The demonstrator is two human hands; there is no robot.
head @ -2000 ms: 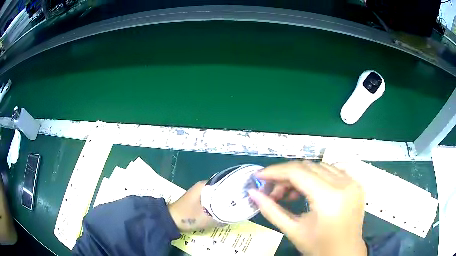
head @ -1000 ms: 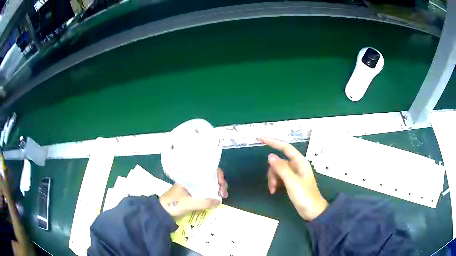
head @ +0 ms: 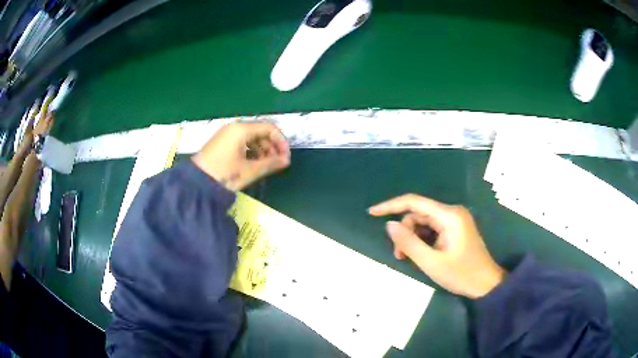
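A white handheld device point(head: 315, 43) with a dark oval panel lies on the green belt, beyond my left hand and not touching it. My left hand point(head: 246, 155) is over the white rail with its fingers curled; no object shows in it. My right hand point(head: 444, 245) is over the dark green worktop, thumb and index finger apart, and holds nothing that I can see. The label sheet point(head: 329, 280), yellow with black print at its left end and white at its right, lies in front of me, between my forearms.
A second white device point(head: 592, 66) lies on the belt at right. The scuffed rail point(head: 392, 129) crosses the view. More sheets lie at right point(head: 566, 203) and behind my left sleeve. A phone point(head: 67, 231) and a pale block point(head: 57, 155) are at left. Another person's arms point(head: 21, 182) reach in there.
My left hand has let go of the device, which now lies on the belt. That hand has moved up over the rail. The view has shifted, and another person's arms show more at left.
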